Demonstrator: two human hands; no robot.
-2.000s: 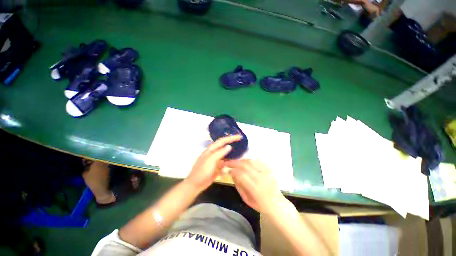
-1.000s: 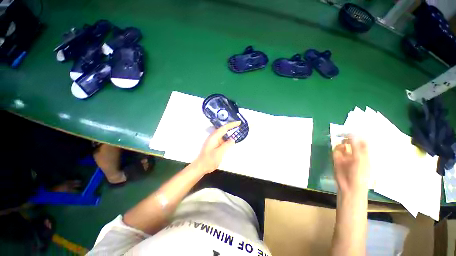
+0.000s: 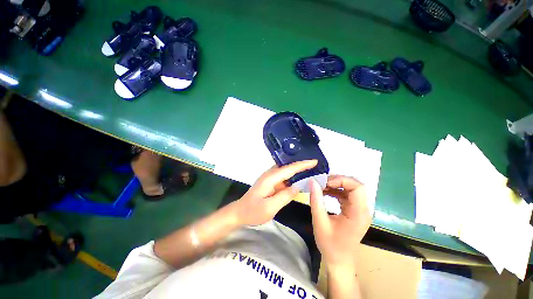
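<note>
A dark oval plastic housing (image 3: 291, 140) with a small round centre detail is held above a white sheet (image 3: 231, 129). My left hand (image 3: 272, 195) grips its near end from the left. A pale sticker (image 3: 308, 183) lies at the housing's near rounded end. My right hand (image 3: 345, 216) is at that end, its thumb against the sticker; whether its fingers pinch the sticker is partly hidden. Several housings with white ends (image 3: 179, 61) are grouped at the upper left. Several all-dark housings (image 3: 319, 65) lie at the upper right of centre.
Fanned white sheets (image 3: 461, 195) lie on the green bench (image 3: 251, 52) at the right. A black mesh basket (image 3: 431, 16) is at the far side. An open carton (image 3: 380, 271) is below the bench edge. Another person's foot (image 3: 151, 175) shows at the left, near a blue stool frame (image 3: 96, 201).
My right hand has come back from the fanned sheets to the housing. A pale sticker now shows at the housing's near end. The whole view has shifted, moving the bench items rightward.
</note>
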